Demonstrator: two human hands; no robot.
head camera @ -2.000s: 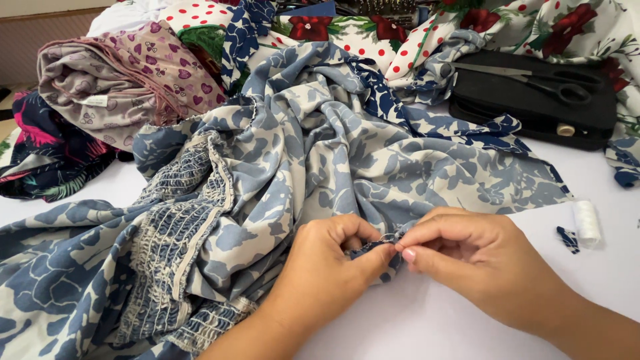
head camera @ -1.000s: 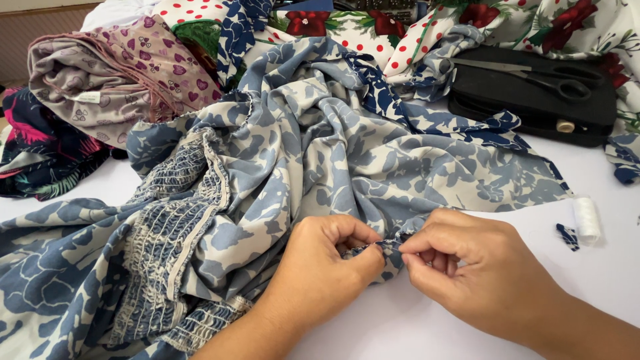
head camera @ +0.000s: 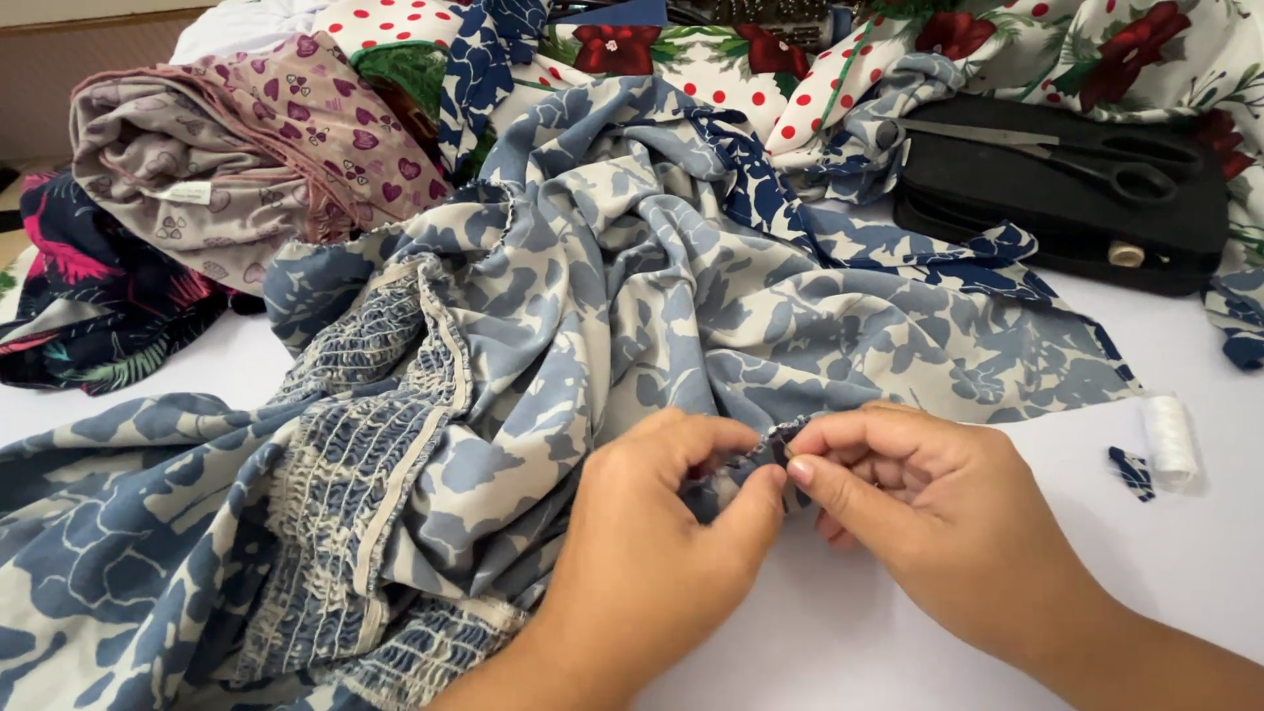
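A blue and off-white floral fabric garment [head camera: 632, 326] lies in loose folds across a white surface, with a gathered, elastic-stitched panel [head camera: 326, 523] at the left. At its near edge my left hand [head camera: 671, 523] pinches a stitched seam between thumb and forefinger. My right hand [head camera: 918, 504] meets it from the right, its thumb and forefinger closed at the same edge. Whether a needle or thread is between those fingertips cannot be told. A spool of white thread [head camera: 1171, 442] stands to the right, beside a small dark blue and white fabric scrap [head camera: 1132, 474].
Black-handled scissors [head camera: 1057, 148] rest on a black case [head camera: 1066, 227] at the back right, near a small thread spool [head camera: 1126, 255]. Pink heart-print fabric [head camera: 247, 148] and dark tropical-print fabric [head camera: 109, 286] are piled at the left. Red-dotted floral fabric [head camera: 731, 84] lies behind.
My right hand's fingertips drew slightly back from the seam one second ago and are now against it again. My left hand keeps its pinch on the fabric edge.
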